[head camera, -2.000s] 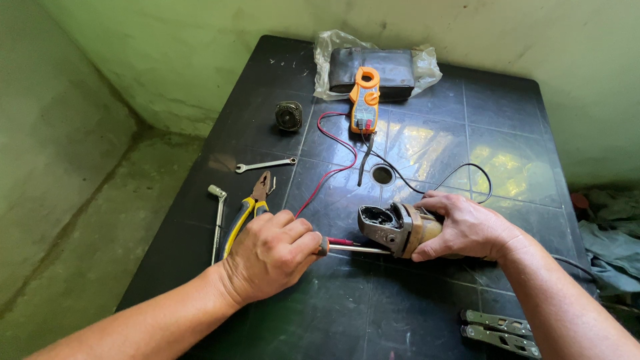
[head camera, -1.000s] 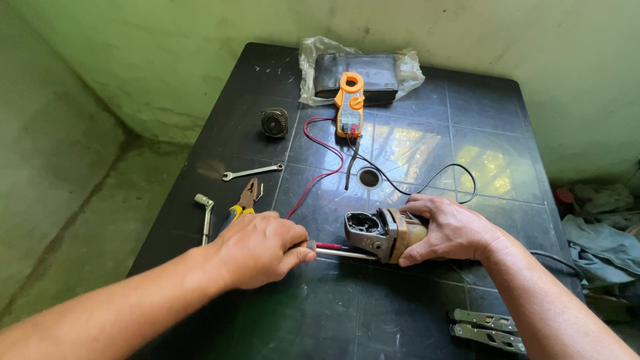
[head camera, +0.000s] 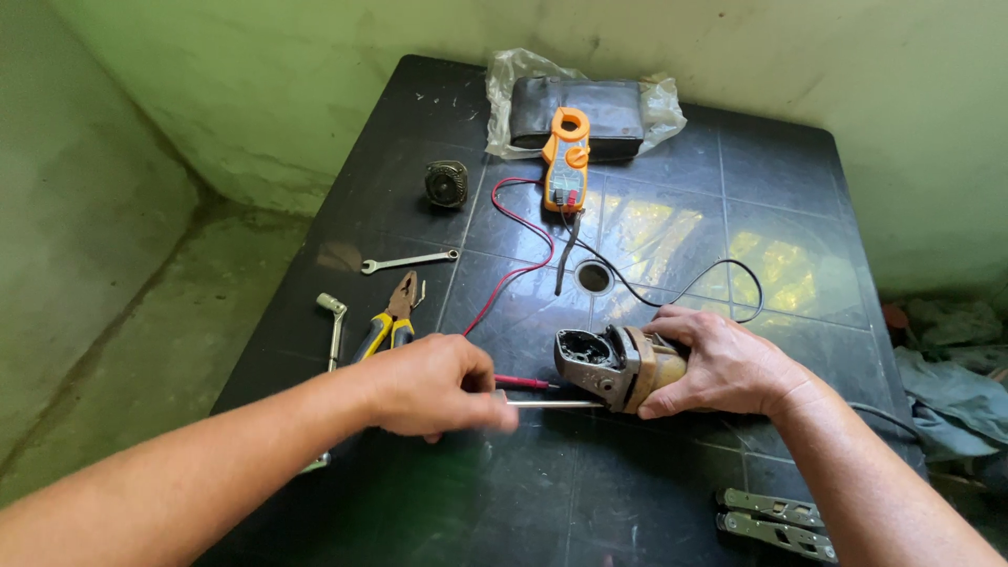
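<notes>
An angle grinder (head camera: 661, 366) with an opened metal gear housing (head camera: 594, 358) lies on the black table, black grease inside the housing. My right hand (head camera: 709, 362) is wrapped around its worn body. At the housing's near edge rests the tip of a screwdriver (head camera: 555, 405); its shaft runs left to my left hand (head camera: 445, 386). That hand is blurred, its fingers curled about the mostly hidden handle. Just behind the shaft lies a red test probe (head camera: 520, 382). Combination pliers (head camera: 394, 319) with yellow and black handles lie beyond my left wrist.
On the black table (head camera: 661, 181) lie a combination wrench (head camera: 409, 261), a socket wrench (head camera: 336, 331), a round metal part (head camera: 446, 184), an orange clamp meter (head camera: 567, 161) with leads, a black case (head camera: 579, 110) on clear plastic, and a folded multitool (head camera: 776, 524). Cloth (head camera: 945, 394) lies beyond the right edge.
The fingers of my left hand have shifted about the screwdriver handle, while its shaft stays against the housing. My right hand keeps its hold on the grinder.
</notes>
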